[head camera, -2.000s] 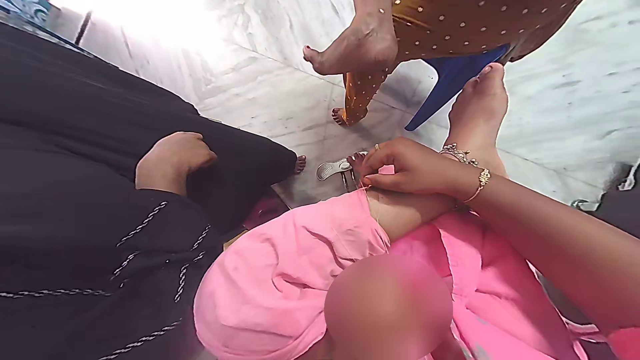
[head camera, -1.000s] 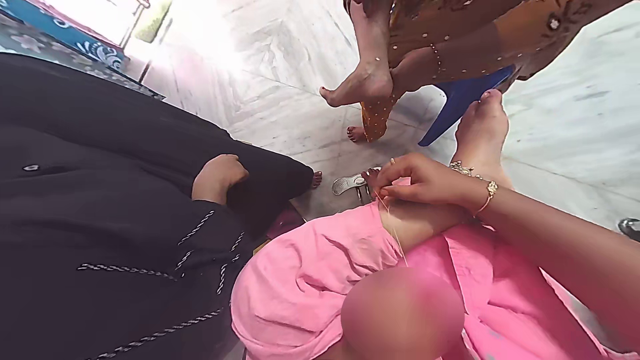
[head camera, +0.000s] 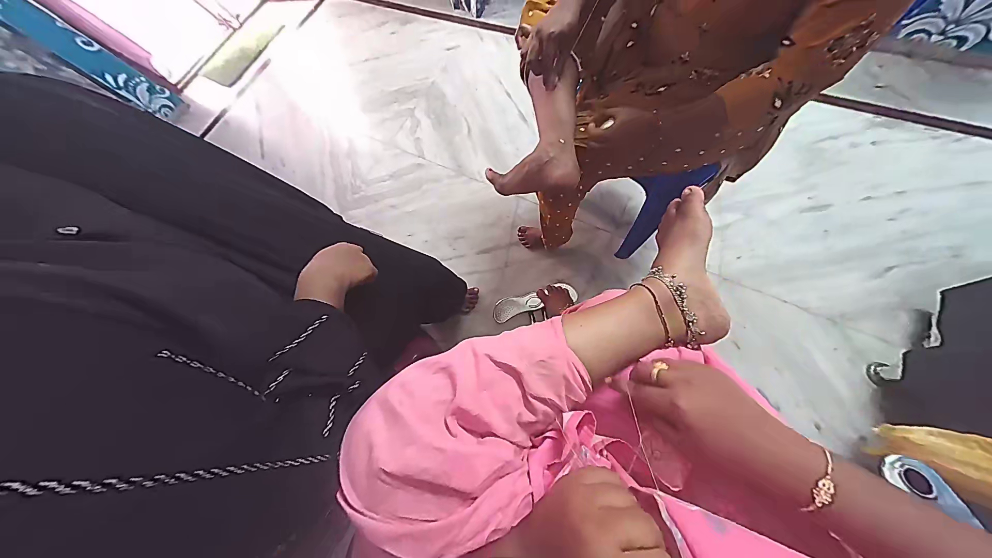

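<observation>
My right hand [head camera: 674,395], with a gold ring and a bracelet, pinches a thin thread [head camera: 642,438] beside my bare shin [head camera: 612,337]. The thread runs down towards my left hand [head camera: 601,511], whose fingers are curled at the lower middle, against the pink trousers [head camera: 449,434]. What lies inside those fingers is hidden. My leg is bent across, its pink cuff pushed up, with a beaded anklet [head camera: 680,306] and a dark cord around the ankle. The bare foot [head camera: 686,225] points up and away.
At left sits a person in black clothes [head camera: 139,310], one hand [head camera: 337,271] on the lap. Opposite, a person in a brown patterned garment [head camera: 666,93] sits on a blue chair [head camera: 659,209]. A sandal [head camera: 515,308] stands on the marble floor [head camera: 418,155]. Dark and yellow items [head camera: 942,442] lie at right.
My right hand has moved off the top of my shin to its near side. My left hand now shows at the bottom. The opposite person's hand now rests near their raised leg.
</observation>
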